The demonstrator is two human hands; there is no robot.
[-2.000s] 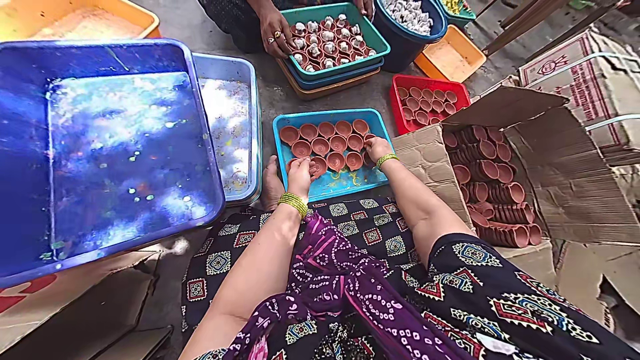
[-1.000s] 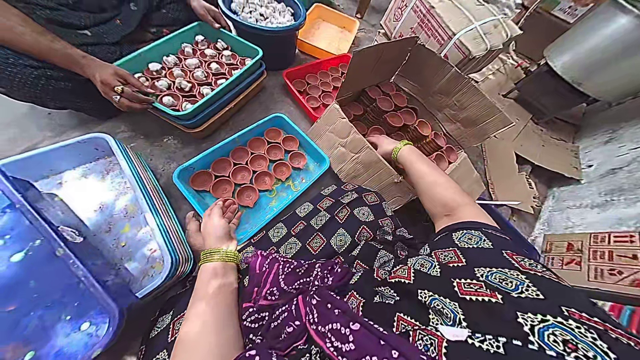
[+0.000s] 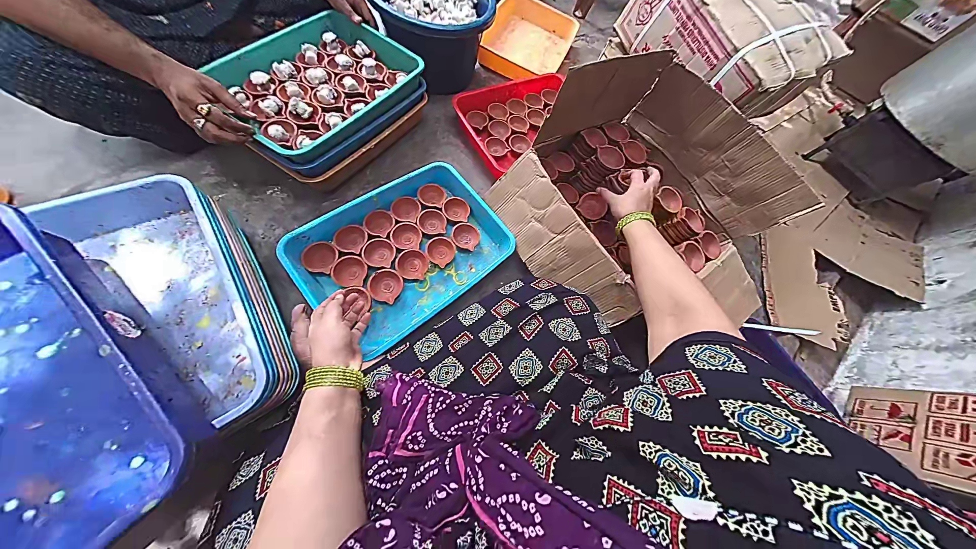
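Rows of small clay diya lamps [image 3: 406, 235] stand in a light blue plastic tray [image 3: 457, 293] in front of my lap. My left hand [image 3: 333, 329] rests at the tray's near left corner, palm up with fingers loosely curled, beside the nearest lamp; whether it grips anything I cannot tell. To the right, an opened cardboard box [image 3: 545, 229] holds many stacked clay lamps [image 3: 610, 156]. My right hand [image 3: 634, 194] reaches into this box, its fingers around clay lamps among the stacks; how many it grips is hidden.
Stacked blue trays [image 3: 164, 297] stand at left. A co-worker's hand [image 3: 202, 103] touches a green tray [image 3: 408, 67] of lamps with white pieces. Behind are a dark blue bucket [image 3: 451, 53], an orange tray [image 3: 530, 38], a red tray [image 3: 473, 126] of lamps and a strapped carton [image 3: 701, 46].
My right hand has moved from the light blue tray into the cardboard box, then deeper among its stacks. My left hand has moved to the tray's near left corner. The view has swung right.
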